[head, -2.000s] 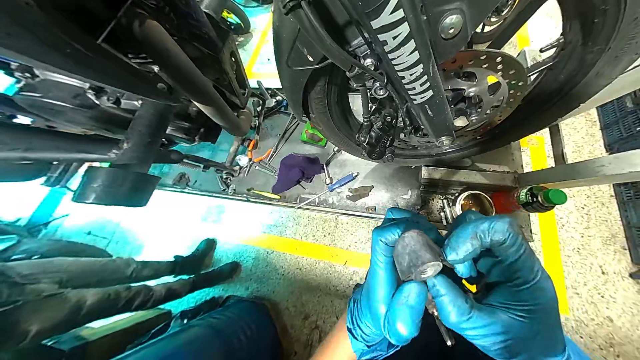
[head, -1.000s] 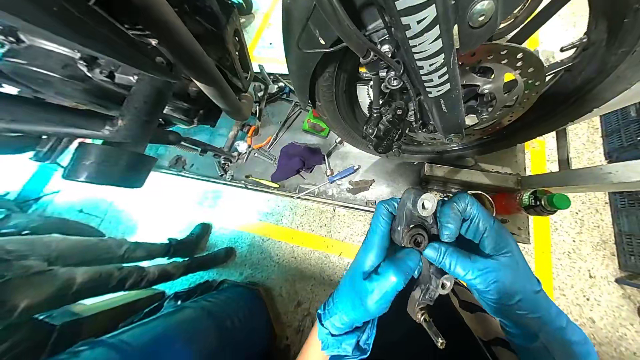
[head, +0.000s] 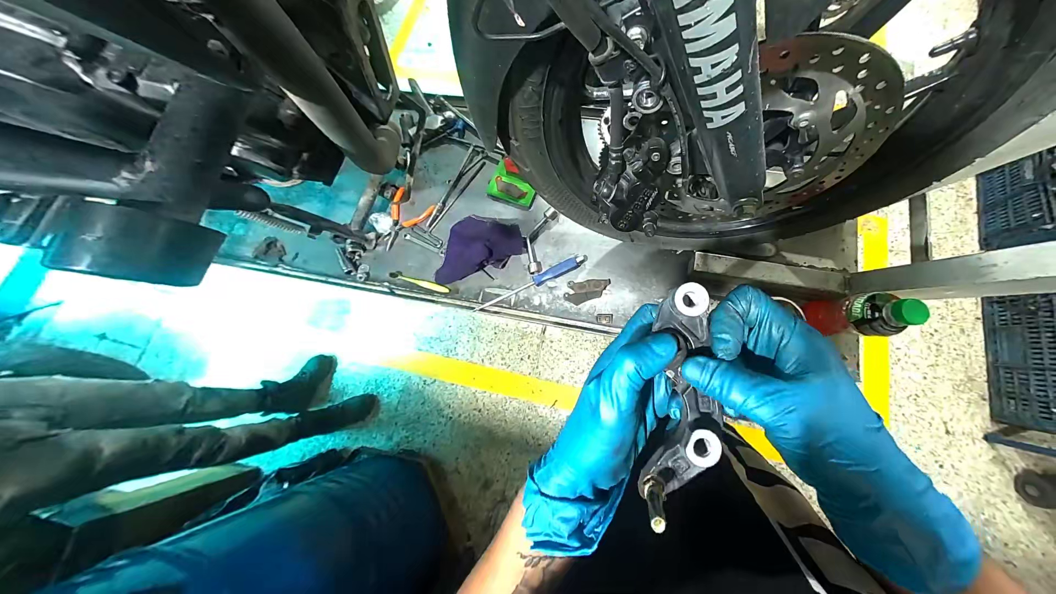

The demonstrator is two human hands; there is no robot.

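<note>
A grey metal brake caliper bracket is held upright in front of my lap, with a round eye at its top, another near its lower end and a pin sticking out at the bottom. My left hand, in a blue glove, grips its upper left side with the thumb near the middle. From the right, my right hand, gloved too, pinches the same part below the top eye. Fingers cover much of its middle. Beyond, a brake caliper hangs by the front wheel of a motorcycle.
On the metal platform lie a blue-handled screwdriver, a purple cloth, brake pads, orange-handled pliers and a green box. A bottle with a green cap is at right. Another person's legs show at left.
Two seconds ago my hands held a dark, rounded end toward the camera. The bracket has since been turned, and its two eyes now face up. Both hands remain on it.
</note>
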